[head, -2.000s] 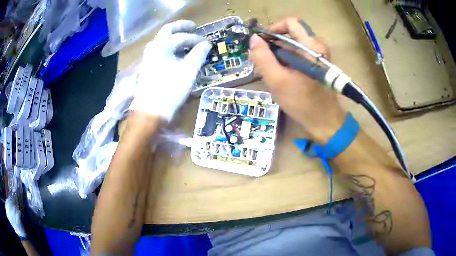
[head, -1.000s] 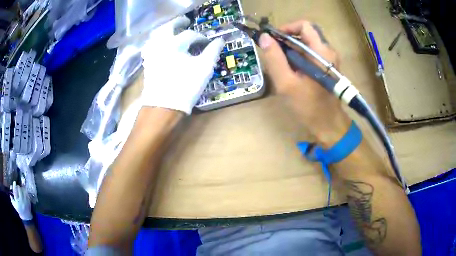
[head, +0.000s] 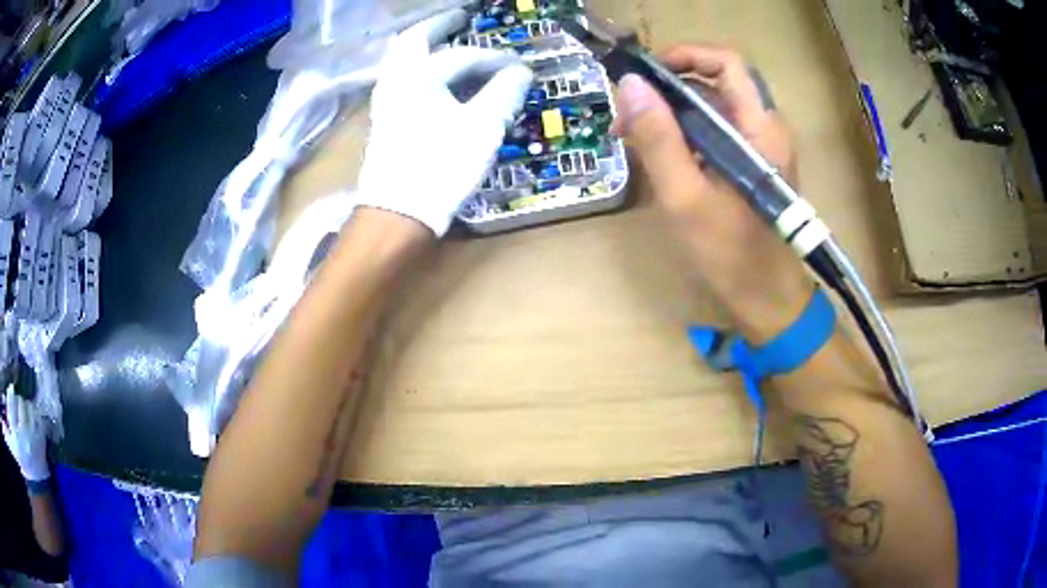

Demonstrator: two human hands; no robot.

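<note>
An open white power strip half (head: 548, 210) lies at the upper middle, with a green board and a yellow component inside. A second open shell (head: 502, 21) lies just beyond it, cut off by the top edge. My left hand (head: 442, 126), in a white glove, lies over the left side of the nearer shell with thumb and forefinger apart; whether its hidden fingers grip the shell is unclear. My bare right hand (head: 718, 172) holds a soldering iron (head: 718, 136) by its dark handle. The iron points up-left towards the far shell; its tip is blurred.
White cords in clear plastic (head: 247, 287) lie left of my left forearm. Stacked white units (head: 52, 264) stand at far left, with another person's gloved hand (head: 25, 436) below. A cardboard tray (head: 959, 195) at right holds a blue pen. A blue strap (head: 792, 339) circles my right wrist.
The open shell that lay nearer me two seconds ago is gone from that spot. A further shell now shows beyond the remaining one. The iron stays in my right hand.
</note>
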